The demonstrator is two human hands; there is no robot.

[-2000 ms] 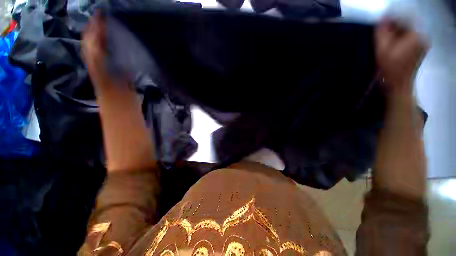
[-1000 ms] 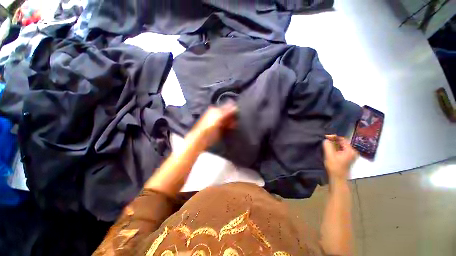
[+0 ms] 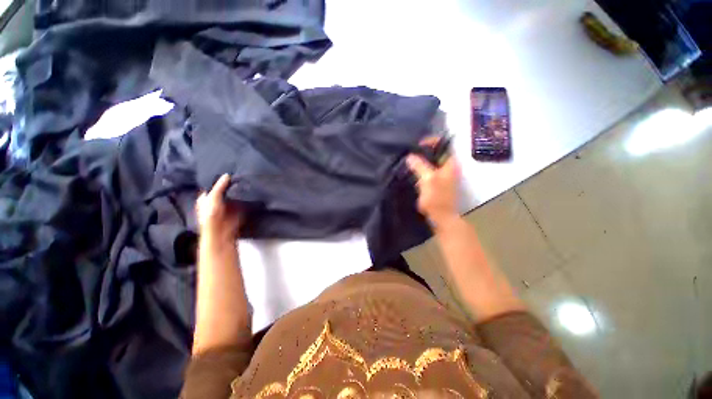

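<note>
A dark grey jacket lies bunched on the white table in front of me. My left hand grips its near edge at the left, thumb on top of the cloth. My right hand is at the jacket's right end, with cloth at its fingers. A small dark pointed tool, perhaps thread snips, shows at the right hand's fingertips; its shape is blurred. The left fingers are hidden by the cloth.
More dark garments are heaped at the left and at the top left. A lit smartphone lies on the table right of the jacket. A banana and a blue-edged crate are at the far right. Tiled floor shows beyond the table edge.
The view has swung right. The jacket, raised between both hands two seconds ago, is down on the table. My left hand now grips its near edge, and the cloth lies differently.
</note>
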